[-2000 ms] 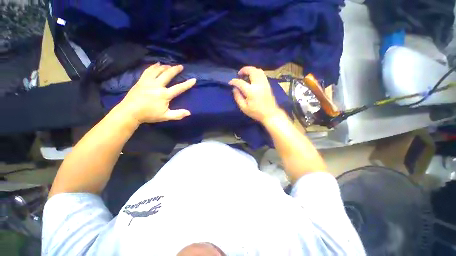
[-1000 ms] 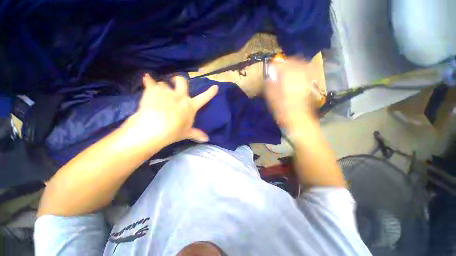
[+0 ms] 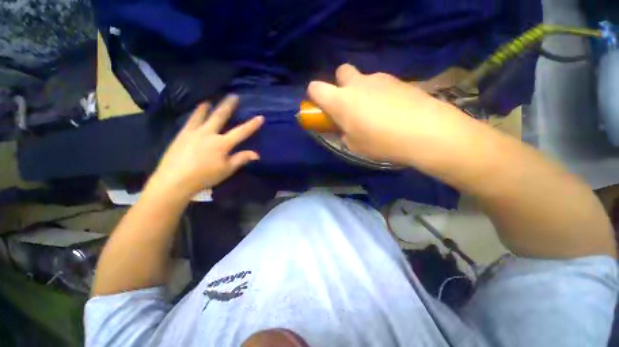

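Note:
A navy blue garment [image 3: 278, 139] lies over the narrow dark pressing board [image 3: 81, 146]. My left hand [image 3: 212, 146] rests on the garment and board with its fingers spread, holding nothing. My right hand [image 3: 370, 115] is closed around the orange handle of the steam iron [image 3: 313, 116], over the garment to the right of my left hand. My hand and forearm hide most of the iron; only part of its lower metal edge shows.
Loose navy cloth [image 3: 271, 34] is heaped behind the board. The yellow-green hose [image 3: 512, 54] runs from behind my right forearm to the upper right. A tan wedge-shaped board end [image 3: 117, 85] and striped dark cloth stand at the upper left. A rounded white container [image 3: 609, 95] is at the right edge.
My right hand reached to the iron at the right, took its handle and brought it left onto the garment. My left hand stays spread on the cloth.

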